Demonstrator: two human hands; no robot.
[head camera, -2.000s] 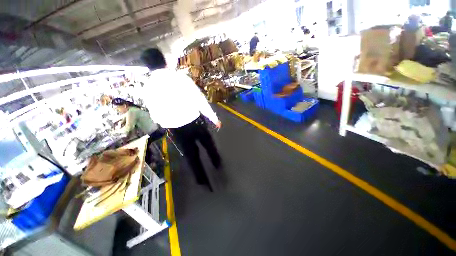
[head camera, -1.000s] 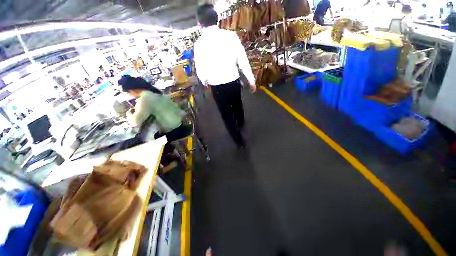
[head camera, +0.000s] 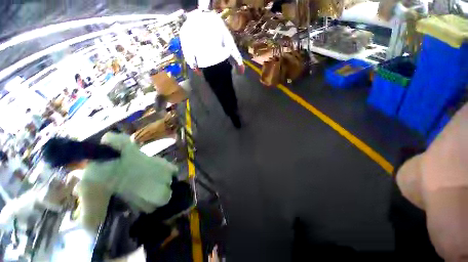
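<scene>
My right hand (head camera: 444, 187) is large and blurred at the right edge, cut off by the frame. Its fingers cannot be made out, and nothing is seen in it. A small skin-coloured tip, likely of my left hand (head camera: 214, 253), shows at the bottom edge; the rest is out of the picture. In front of me lies the dark grey aisle floor (head camera: 277, 169) with yellow lines on both sides.
A person in a white shirt (head camera: 208, 41) is ahead in the aisle. A person in pale green (head camera: 136, 174) bends over a worktable at near left. Blue bins (head camera: 436, 77) stand at right. Brown bag pieces (head camera: 282, 66) are piled ahead beyond the line.
The view has moved forward along the aisle. The seated person is nearer, and the left table with the brown bundle has left view. My right hand has come up at the right edge.
</scene>
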